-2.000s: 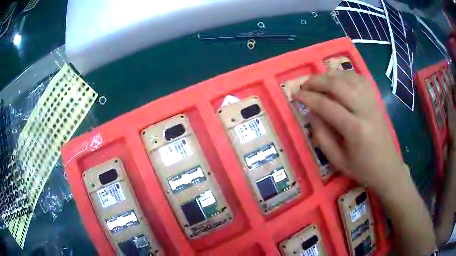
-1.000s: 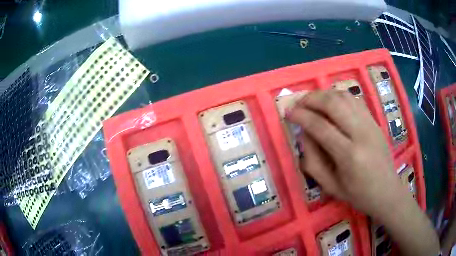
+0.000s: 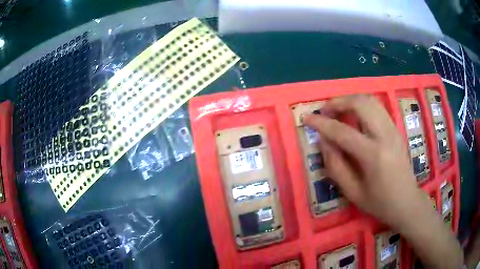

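My right hand [image 3: 368,152] comes in from the lower right, with thumb and fingers close together at the top of a gold phone housing [image 3: 317,186], beside its dark oval window. Whether a small piece is between the fingertips cannot be seen. The hand covers part of that housing, which lies in a red tray [image 3: 242,97]. Another gold housing [image 3: 226,184] lies uncovered in the leftmost pocket, with a dark window, white label and board parts showing. My left hand is not in view.
A yellow dotted sheet [image 3: 173,73] lies left of the tray, partly under a black die-cut sheet [image 3: 52,89]. A bag of black pieces [image 3: 87,236] lies lower left. A white slab [image 3: 326,16] and dark strips [image 3: 447,65] lie behind. Another red tray [image 3: 16,231] is at the left edge.
The view has swung left, so the tray appears further right and more of the sheets shows. My right hand has moved leftward along the top row, from one housing to another.
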